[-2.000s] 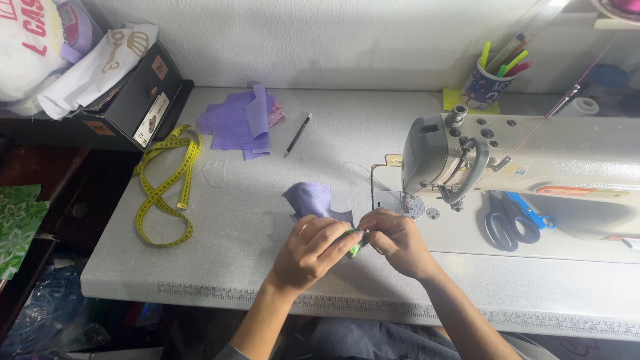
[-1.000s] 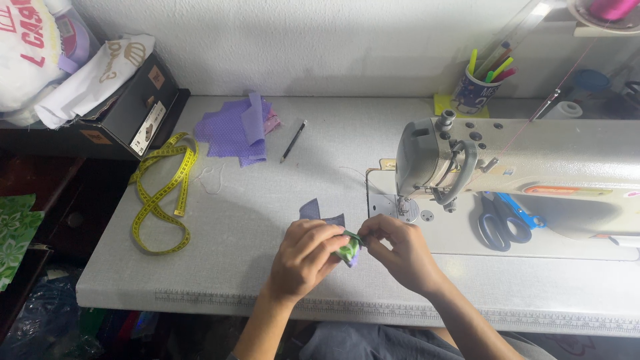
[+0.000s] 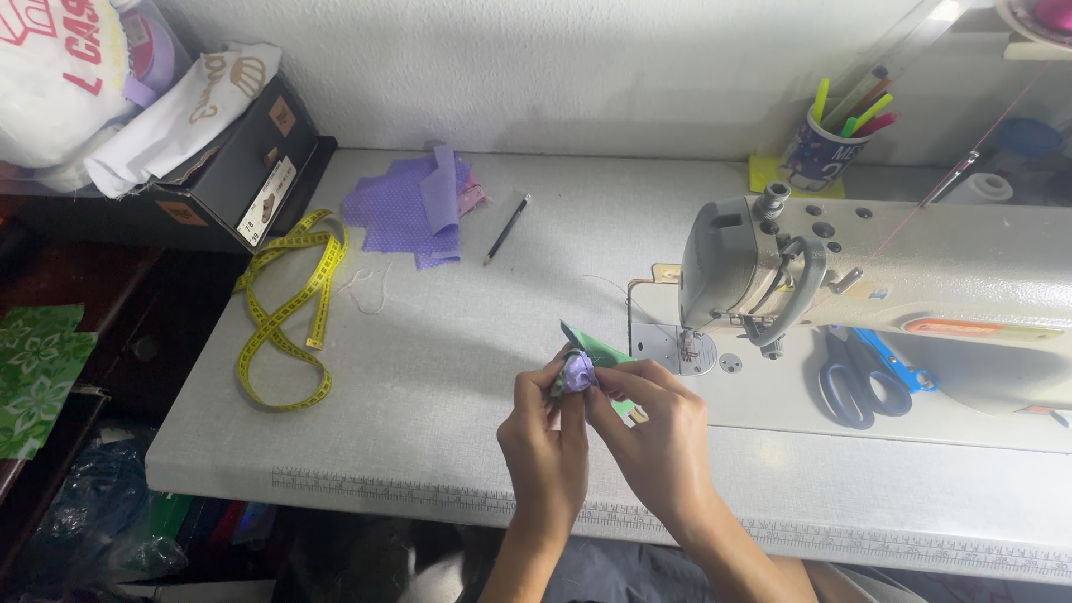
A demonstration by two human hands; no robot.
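Just left of the sewing machine (image 3: pixel 754 276), both hands hold one small bunched piece of purple and green fabric (image 3: pixel 578 373) above the table. My left hand (image 3: pixel 548 435) pinches it from the left and below. From the right, the fingertips of my right hand (image 3: pixel 657 427) grip its edge. A green flap (image 3: pixel 599 347) of the piece sticks out behind the fingers. The machine's needle and presser foot (image 3: pixel 690 345) stand to the right of the piece. Parts of the fabric are hidden by the fingers.
Purple fabric pieces (image 3: pixel 402 209), a pencil (image 3: pixel 507 230) and a yellow tape measure (image 3: pixel 264 322) lie on the table (image 3: pixel 435 335). Scissors (image 3: pixel 854 389) with dark handles and a blue tool (image 3: pixel 900 364) rest beneath the machine arm. A pen cup (image 3: pixel 821 151) stands behind; a black box (image 3: pixel 243 159) is at left.
The fabric in my hands has been turned: the greyish-purple flap seen beyond the fingers earlier no longer shows, and a green flap and a purple bunch now face up.
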